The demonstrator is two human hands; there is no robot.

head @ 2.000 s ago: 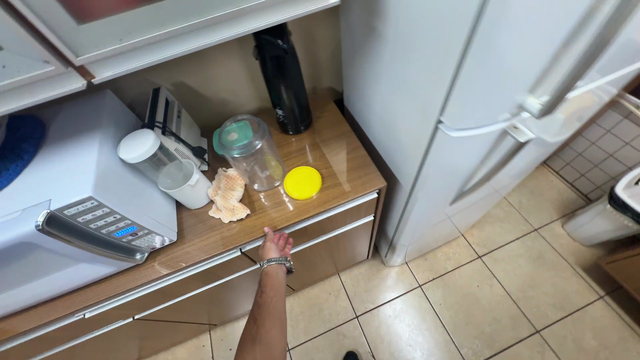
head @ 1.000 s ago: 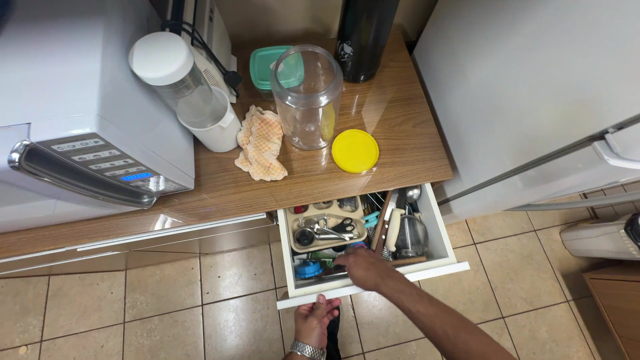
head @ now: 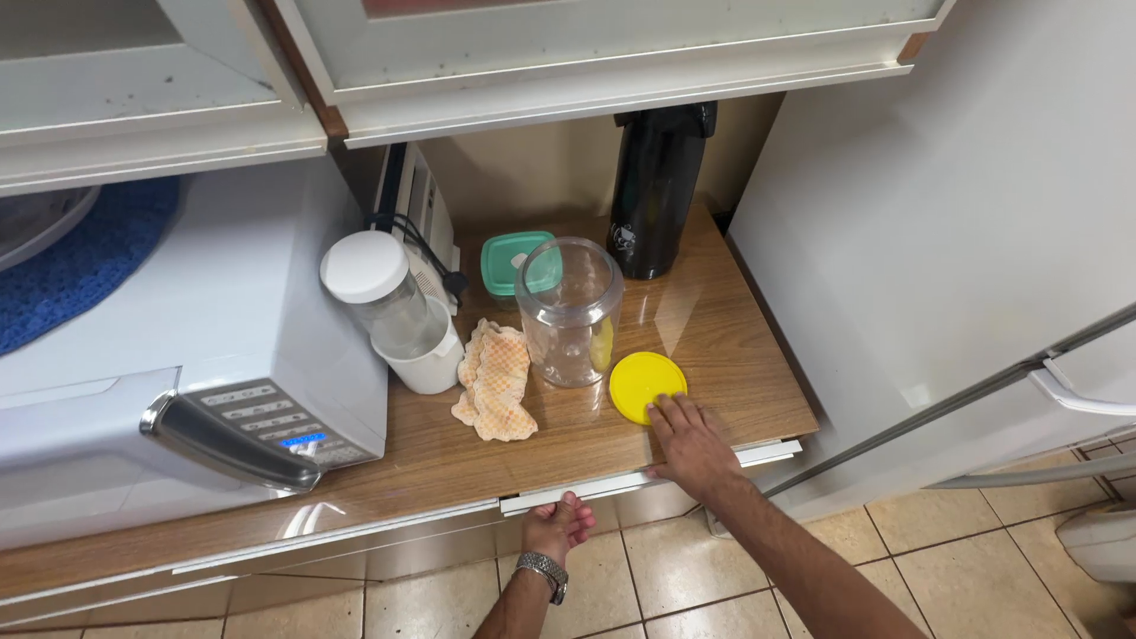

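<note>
A nearly closed drawer (head: 612, 484) sits under the wooden countertop (head: 737, 355). My left hand (head: 557, 525), with a metal watch on the wrist, touches the drawer's front edge with bent fingers. My right hand (head: 692, 439) lies palm down at the counter's edge, fingertips at the rim of a round yellow lid (head: 646, 386); whether it grips anything is unclear. Behind the lid stands an open clear plastic jar (head: 570, 328). To its left lies a crumpled orange-and-white cloth (head: 499, 382).
A white microwave (head: 293, 266) occupies the left side, beside a white-lidded clear container (head: 382, 288) in a white holder. Further back are a green-lidded container (head: 515, 257) and a black thermos (head: 661, 195). A refrigerator (head: 932, 222) borders the right; glass-door cabinets (head: 621, 98) overhang the counter.
The drawer, wide open with utensils showing one second ago, is now almost closed. My right hand has moved from inside it up to the yellow lid; my left hand remains at its front.
</note>
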